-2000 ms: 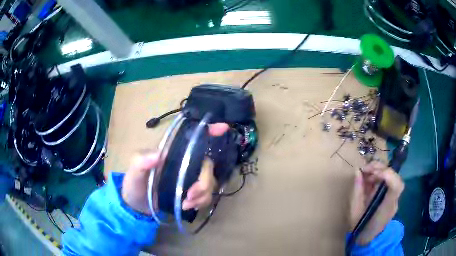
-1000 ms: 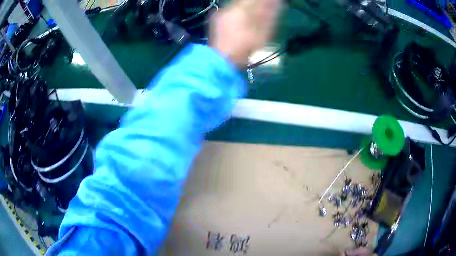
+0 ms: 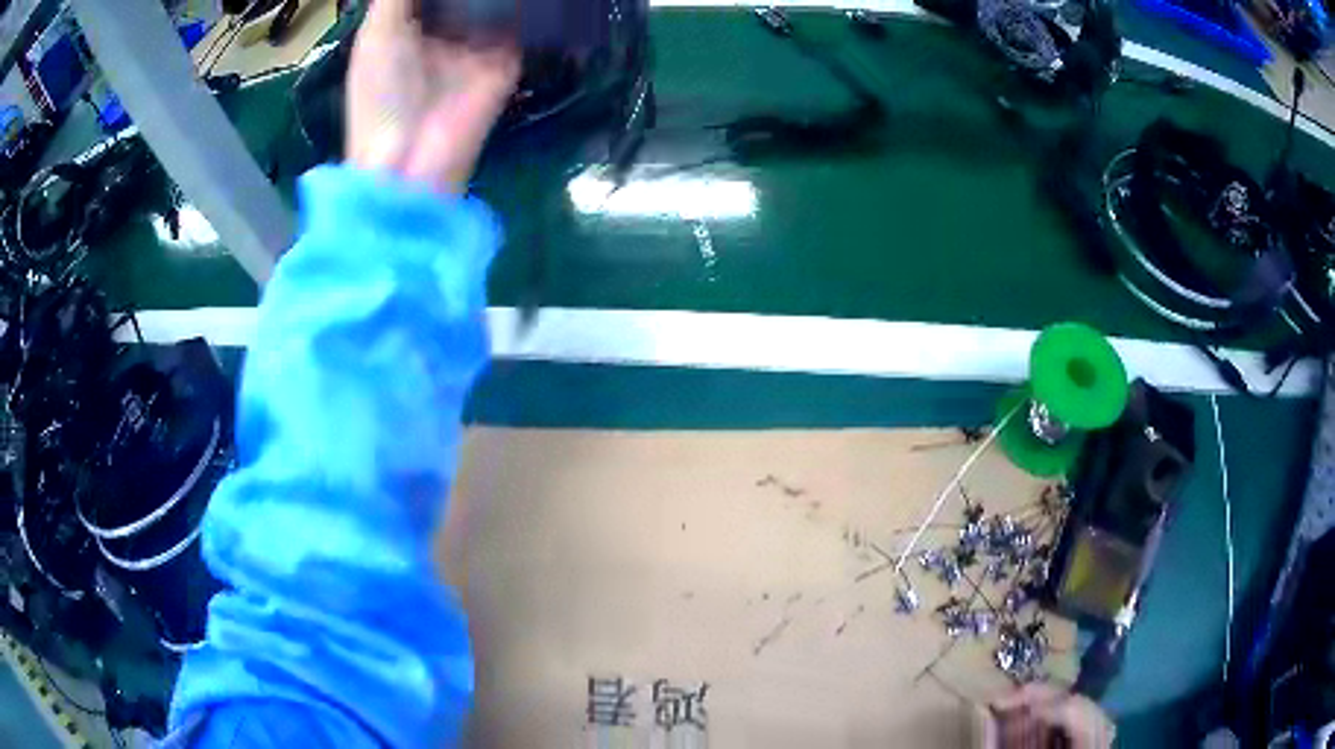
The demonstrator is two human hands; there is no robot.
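My left hand (image 3: 425, 110) reaches over the green conveyor at the top left. It is blurred and closed on a dark headset (image 3: 564, 44), which the top edge cuts off. My right hand (image 3: 1051, 717) is small at the bottom edge, mostly cut off; its grip is hidden. The dark handle of the soldering iron (image 3: 1104, 661) shows beside it, below the stand (image 3: 1139, 468). Tiny wired components (image 3: 1010, 549) lie loose on the cardboard mat (image 3: 659, 542). A solder strand runs to them from the green spool (image 3: 1079, 378).
A white rail (image 3: 761, 344) crosses behind the mat. More headsets are piled at the left (image 3: 154, 454), and another headset lies on the conveyor at the right (image 3: 1171, 242). A grey post (image 3: 183, 125) slants down at the upper left. My blue sleeve covers the mat's left side.
The headset has left the mat, and my left hand has gone from the mat to the conveyor, moving leftward since the previous frame. My right hand now shows only at the bottom edge. The view has shifted.
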